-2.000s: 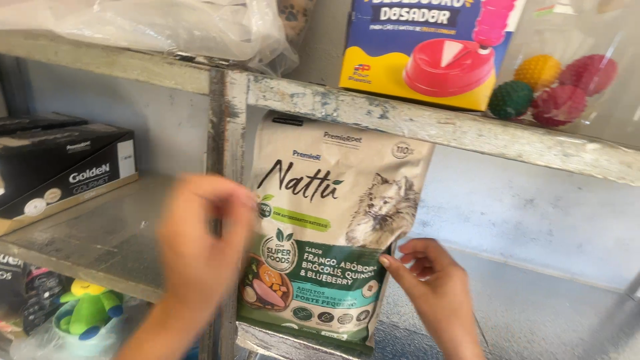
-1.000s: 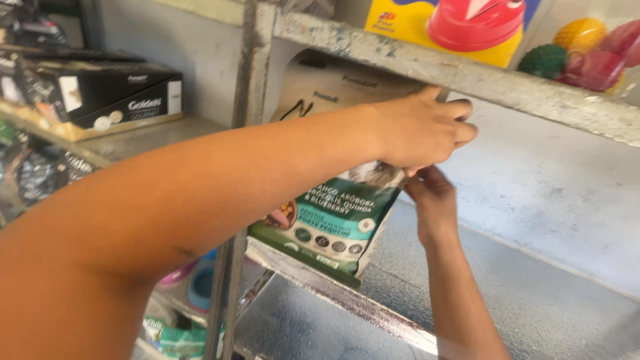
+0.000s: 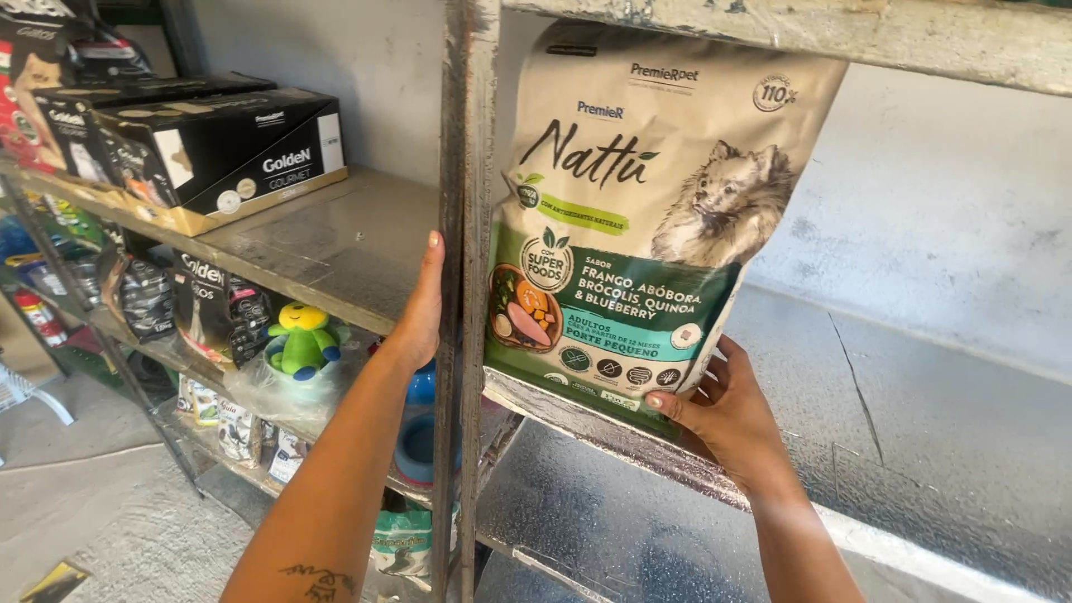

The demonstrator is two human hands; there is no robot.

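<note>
A beige and green pet food bag [image 3: 620, 243] stands upright, leaning slightly, at the front left of a metal shelf [image 3: 888, 377], close beside the shelf upright [image 3: 469, 293]. My right hand [image 3: 720, 410] grips the bag's lower right corner, thumb on the front and fingers around the side edge. Against the left side of the upright rests my left hand [image 3: 423, 306], its fingers pointing up and partly hidden behind the post. Nothing held shows in that hand.
Black cartons of pet food [image 3: 243, 159] sit on the left shelf. Below are black pet food bags [image 3: 205, 310], a green and yellow plush toy [image 3: 303, 339] in a plastic-wrapped bowl, and a blue bowl [image 3: 416, 448]. A shelf edge [image 3: 837, 42] runs just above the bag.
My left hand, which was across the bag's upper right side, has moved left to the upright. My right hand is now lower on the bag, at its bottom corner.
</note>
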